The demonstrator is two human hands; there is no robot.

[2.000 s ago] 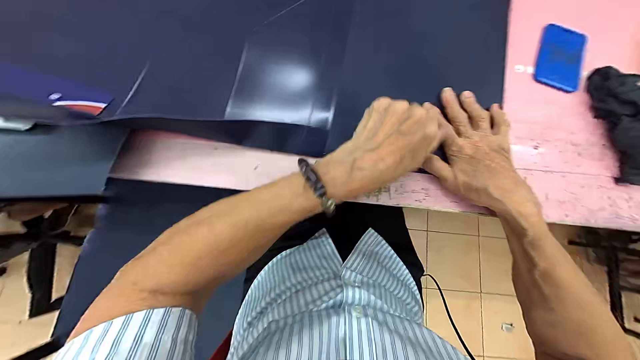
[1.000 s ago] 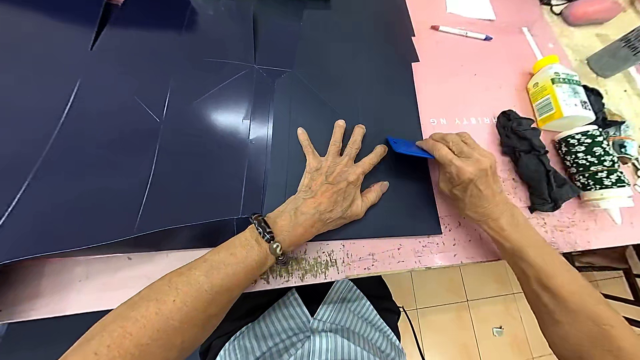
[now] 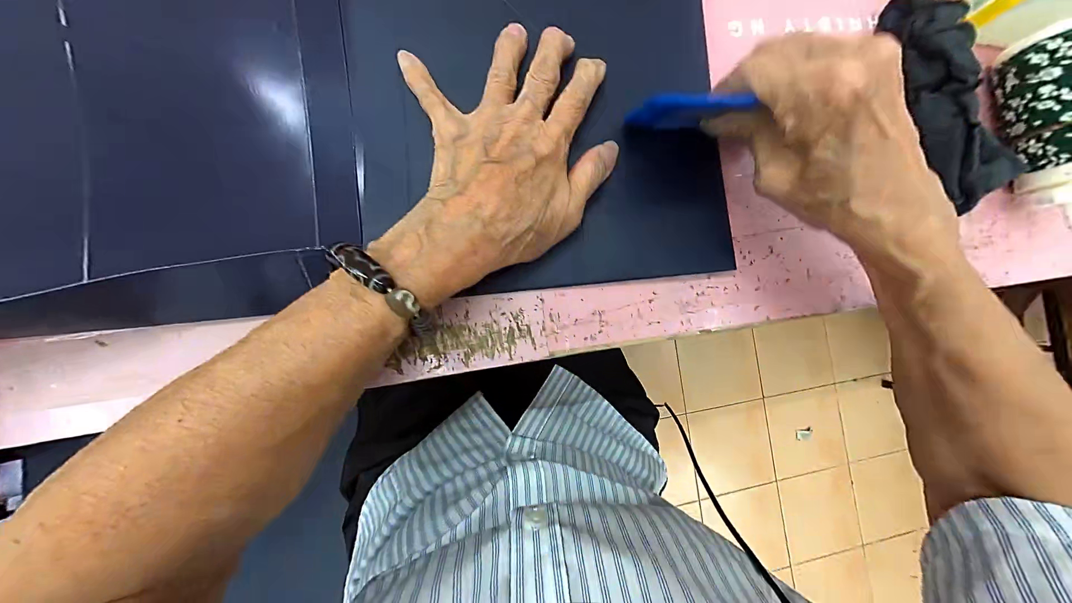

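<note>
My left hand lies flat, fingers spread, on a dark navy sheet of smooth material, with a beaded bracelet around the wrist. To its right, my right hand grips a flat blue plastic tool, whose free end reaches over the sheet near its right edge. The hand and tool are blurred, and whether the tool touches the sheet I cannot tell. Pale lines and a glossy layer show on the sheet's left part.
The pink worktable has a worn front edge. At the right stand a crumpled black cloth and a container with a white floral pattern on dark green. A black cord hangs over the tiled floor below.
Two seconds ago both hands were together at the sheet's edge and the blue tool lay on the pink table; now my right hand holds it. My left hand is spread on the sheet.
</note>
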